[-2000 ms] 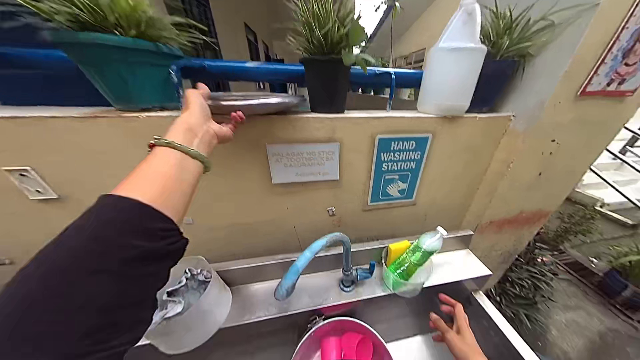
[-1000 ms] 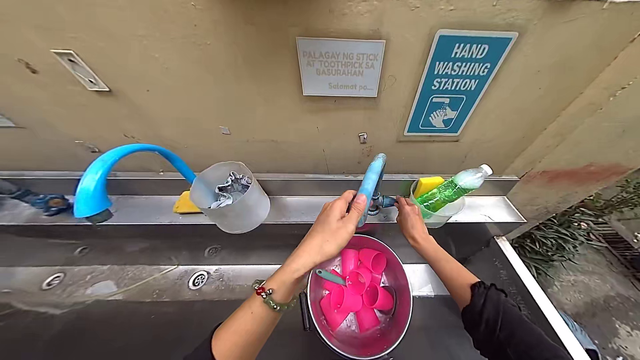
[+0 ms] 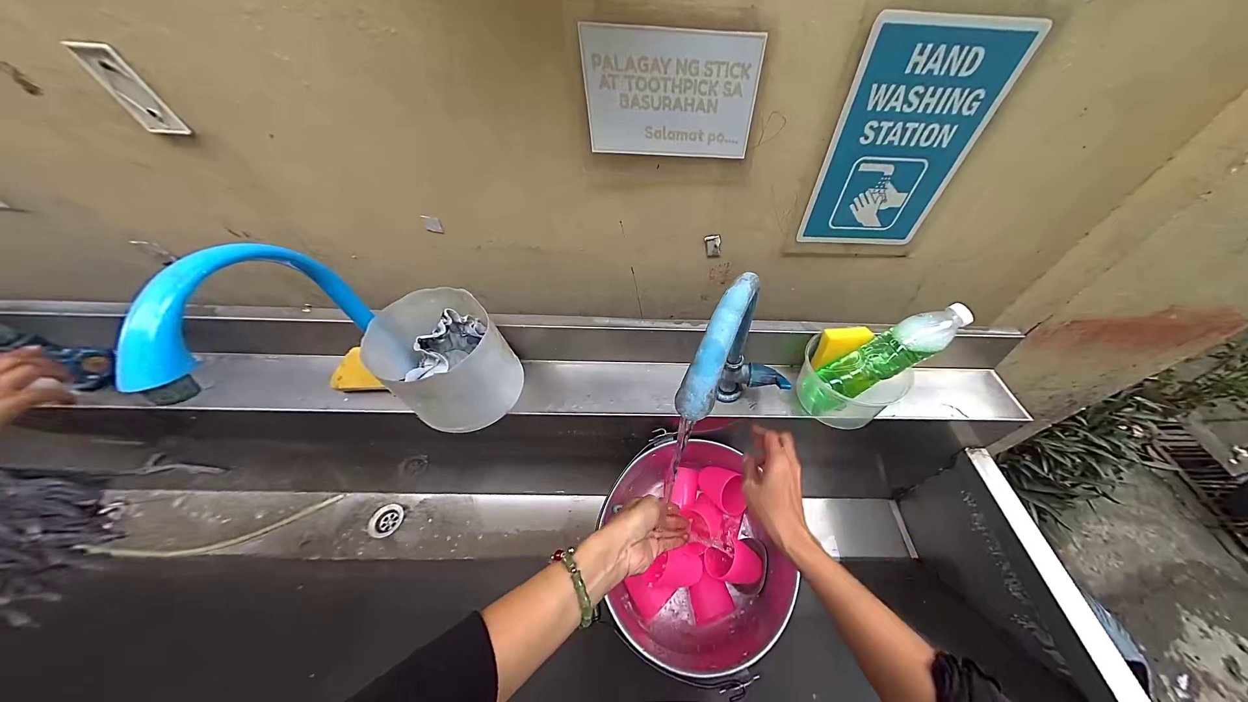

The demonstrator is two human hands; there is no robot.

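Observation:
Water runs from a worn blue gooseneck faucet (image 3: 717,346) into a round metal pot (image 3: 704,659) standing in the steel sink. Pink plastic cups (image 3: 712,597) lie in the pot, several of them heaped together. My left hand (image 3: 645,534), palm up with fingers apart, is under the stream above the cups and holds nothing. At the pot's right side my right hand (image 3: 774,483) hovers with its fingers loosely curled; no object shows in it. The faucet's blue lever (image 3: 765,376) is just above that hand.
On the steel ledge stand a translucent container (image 3: 468,385) with crumpled cloth and a cup (image 3: 858,408) holding a yellow sponge (image 3: 840,344) and a bottle of green liquid (image 3: 892,351). A second blue faucet (image 3: 161,317) is at left, beside another person's hand (image 3: 27,382).
Water now runs from the faucet. My left hand has gone from the spout down over the cups, and my right hand has left the lever. Another person's hand has come in at left.

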